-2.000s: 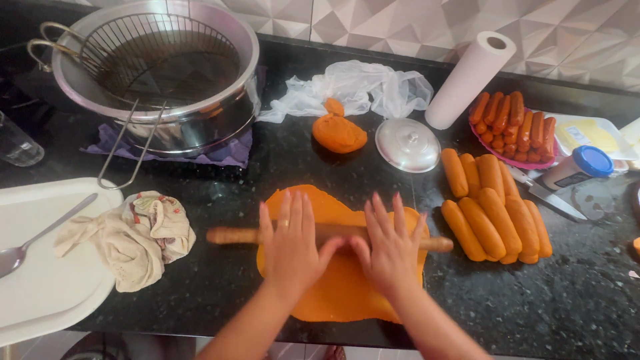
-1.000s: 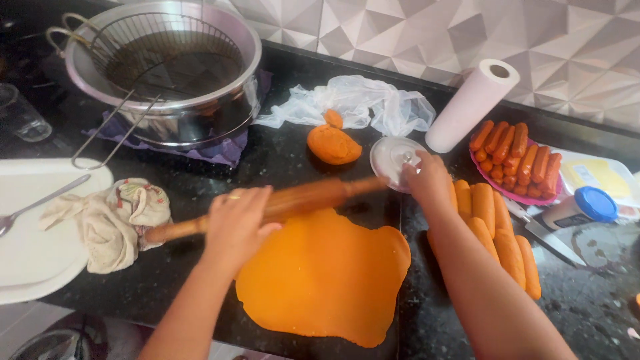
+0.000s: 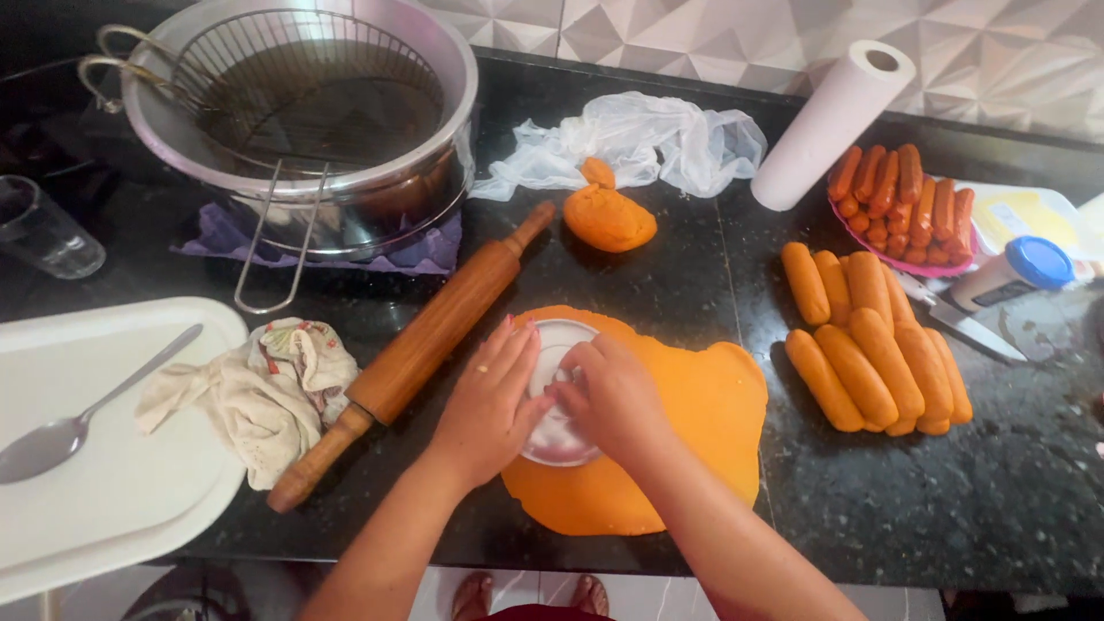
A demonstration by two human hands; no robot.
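Observation:
A round metal lid lies on the left part of a flat sheet of orange dough. My right hand grips the lid's knob with its fingers. Flat fingers of my left hand rest on the lid's left edge, holding nothing. Left of my hands, a wooden rolling pin lies at a slant on the counter, one handle beside a crumpled cloth. A lump of orange dough sits above the sheet. Dough-covered sausages are piled to the right.
A large metal pot of dark liquid with a wire basket stands back left. A white tray bears a spoon. Plastic film, a paper roll, sausages, a knife and a blue-lidded container are at the back and right.
The rolling pin, lifted in my left hand a second ago, now lies on the counter at left. The lid has moved from beside the dough lump onto the dough sheet, and both hands are at it.

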